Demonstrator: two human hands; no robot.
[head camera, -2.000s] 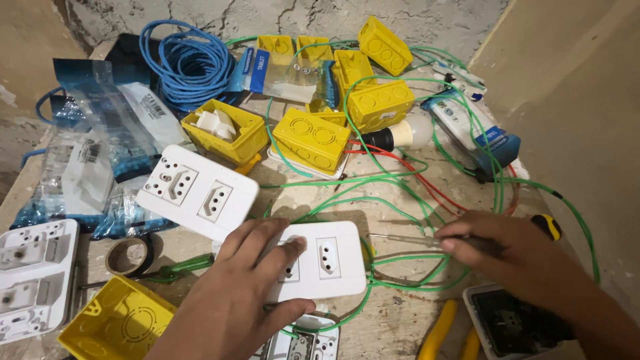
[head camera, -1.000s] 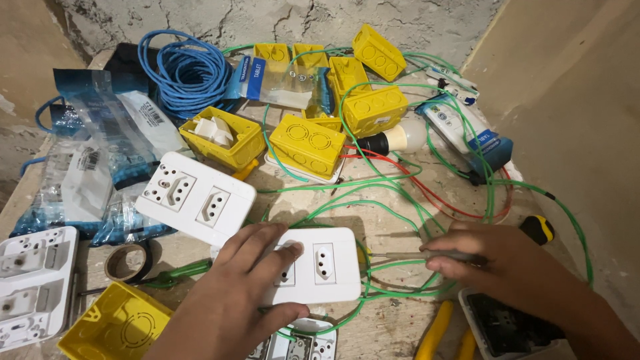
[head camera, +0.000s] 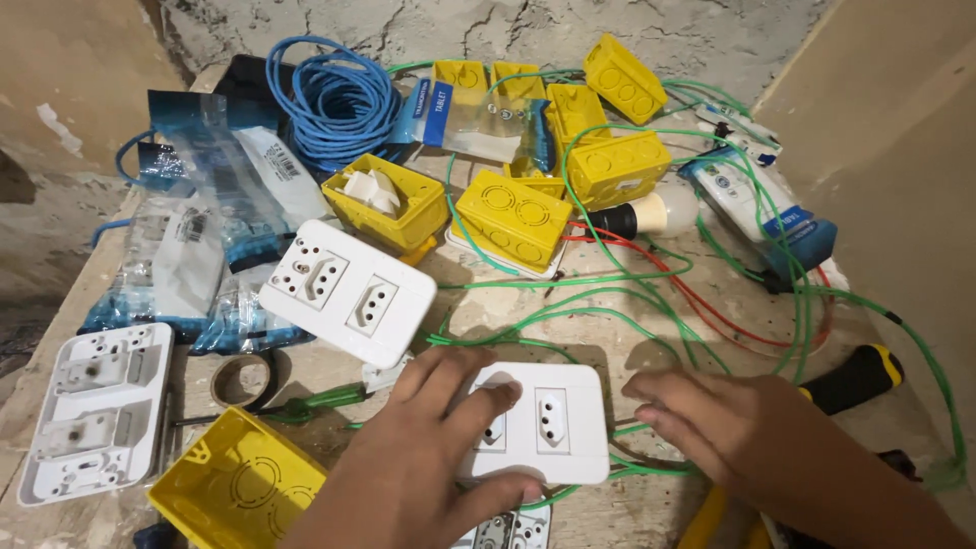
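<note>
My left hand (head camera: 435, 427) grips a white double socket faceplate (head camera: 583, 435), with fingers on its face and left part and the thumb at the lower edge. Green wires (head camera: 633, 470) run out from beneath that plate. To its right is my right hand (head camera: 694, 415), fingertips close to the plate's right edge but apart from it; its palm is hidden, and no tool shows in it. A second white socket faceplate (head camera: 347, 293) lies tilted at the upper left of the left hand. Part of another socket unit (head camera: 534, 526) shows below the held plate.
Yellow electrical boxes (head camera: 512, 217), a blue wire coil (head camera: 335, 107), a bulb in a black holder (head camera: 671, 212) and plastic packaging (head camera: 183, 259) crowd the back and left. Near the front are a back-up socket plate (head camera: 99, 412), a tape roll (head camera: 244, 381) and a black-and-yellow handle (head camera: 854, 377).
The thin metal shaft seen extending from my right hand in both earlier frames no longer shows. The left hand stays on the faceplate.
</note>
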